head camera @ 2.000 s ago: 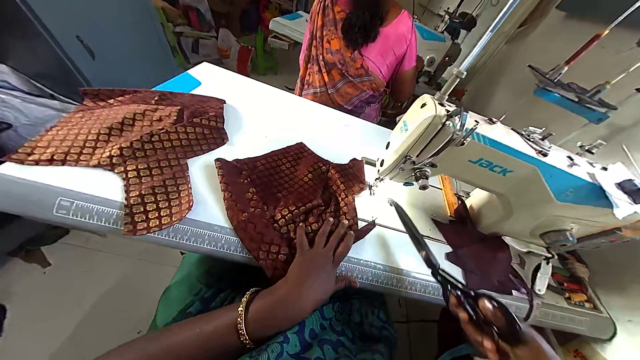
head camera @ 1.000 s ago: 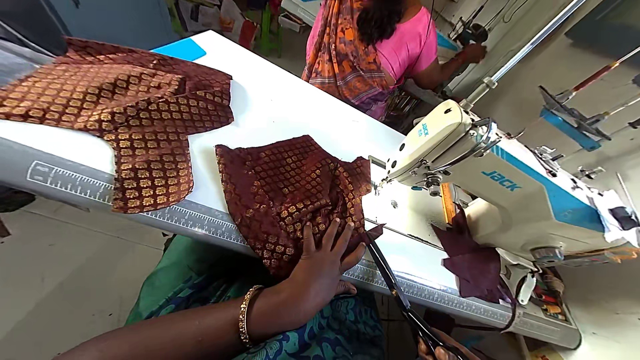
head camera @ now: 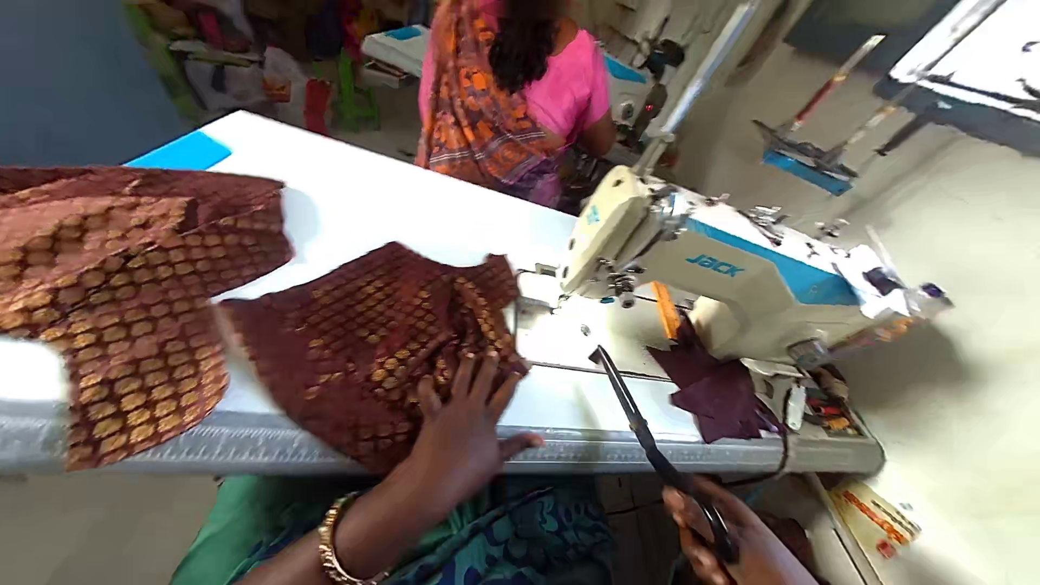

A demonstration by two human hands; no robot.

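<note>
My left hand (head camera: 463,431) lies spread, palm down, on the lower right part of a maroon and gold brocade fabric piece (head camera: 349,341), which is gathered near my fingers. In my right hand (head camera: 723,528) are black-handled scissors (head camera: 642,431), their blades together and pointing up and left over the table, apart from the cloth. A second brocade piece (head camera: 154,325) lies at the left and hangs over the front edge. Beyond the scissors stands a Jack sewing machine (head camera: 731,264), its needle area just right of the middle fabric.
Plain dark maroon scraps (head camera: 719,394) lie under the machine arm. The white table (head camera: 366,195) has a measuring scale along its front edge. Small items fill a tray (head camera: 837,406) at the right end. A person (head camera: 520,97) sits beyond the table, facing away.
The scissors were at the cloth's lower right corner one second ago and are now off to the right, apart from it. My left hand has stayed on the cloth.
</note>
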